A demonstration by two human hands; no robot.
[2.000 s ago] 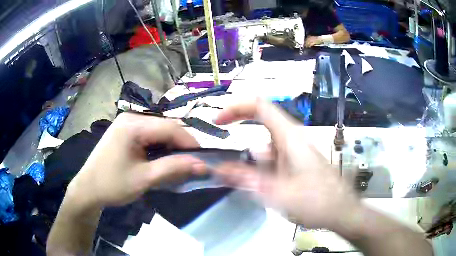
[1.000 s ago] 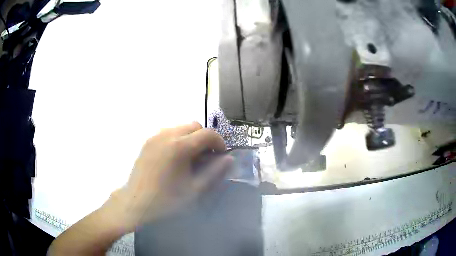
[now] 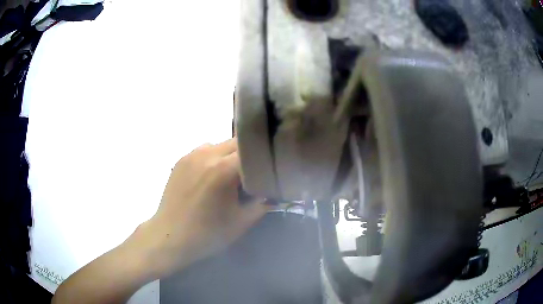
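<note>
A dark grey fabric piece (image 3: 262,261) lies flat on the white table, running from the near edge of the picture to under the machine head. A pale band with dark marks (image 3: 293,208) shows at its far end, by the foot area. My left hand (image 3: 205,196) lies on the fabric's left far corner, fingers bent; its fingertips are partly hidden behind the head, and whether they pinch the cloth cannot be told. The off-white machine head (image 3: 297,136) with its large grey curved guard (image 3: 434,172) looms close and hides the needle. My right hand is not in view.
The glossy white table (image 3: 119,119) is overexposed. A stack of black pieces (image 3: 15,190) with jagged edges stands along its left side. A printed scale (image 3: 506,282) runs along the near edge. A tension knob (image 3: 475,264) sits low right. Dark and white items lie at the far left corner.
The view has moved closer to the machine head, which now looms larger and covers more of the foot area. My left hand remains at the fabric's far left corner.
</note>
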